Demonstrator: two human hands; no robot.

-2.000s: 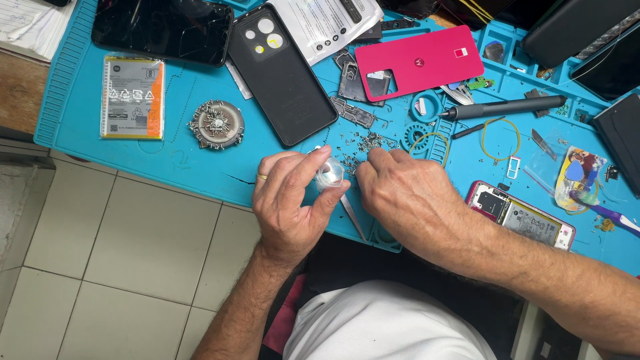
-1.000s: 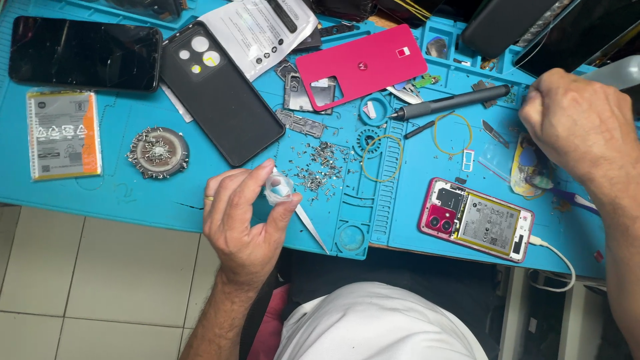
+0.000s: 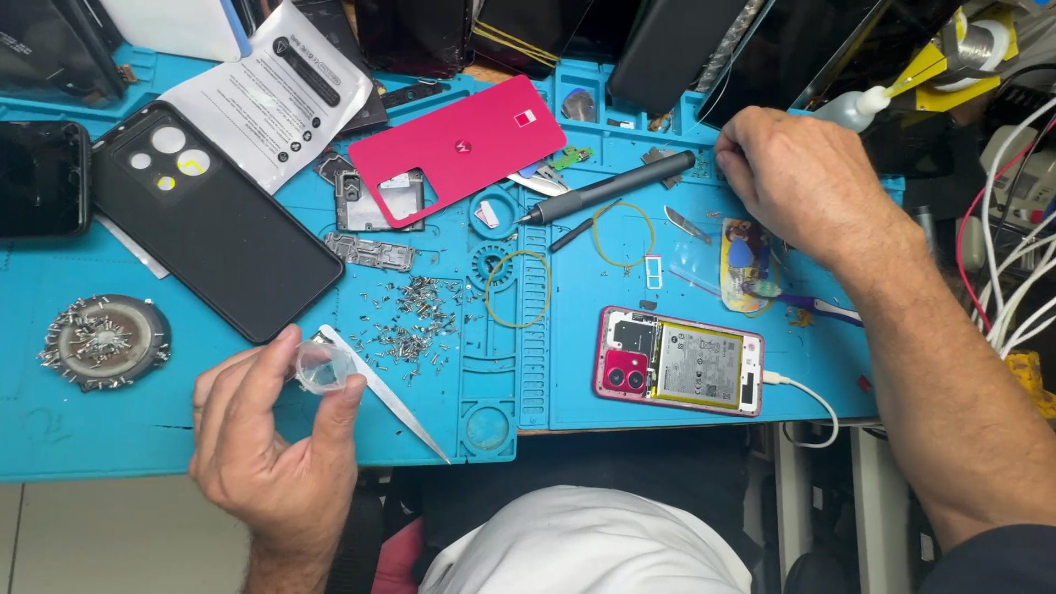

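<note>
My left hand (image 3: pixel 276 429) pinches a small clear plastic cup (image 3: pixel 322 367) between thumb and fingers, over the blue work mat. Right beside it lie metal tweezers (image 3: pixel 388 400) and a scattered pile of tiny screws (image 3: pixel 417 318). At the left, a round magnet (image 3: pixel 107 342) bristles with screws. My right hand (image 3: pixel 796 177) is over the mat's compartments at the upper right, fingers curled downward; its fingertips are partly hidden, and whether it holds anything cannot be told. An opened phone (image 3: pixel 681 360) with its battery exposed lies below, a white cable plugged into it.
A black phone case (image 3: pixel 223 239), a pink back cover (image 3: pixel 462 153) and a grey precision screwdriver (image 3: pixel 610 188) lie across the mat. A toothbrush (image 3: pixel 813 305) and a scalpel blade (image 3: pixel 686 223) are near my right forearm. A solder spool (image 3: pixel 978 49) and white cables (image 3: pixel 1011 256) are at the right.
My right hand has gone from the screw pile beside the left hand to the upper right compartments. The left hand keeps hold of the clear cup. The view has shifted.
</note>
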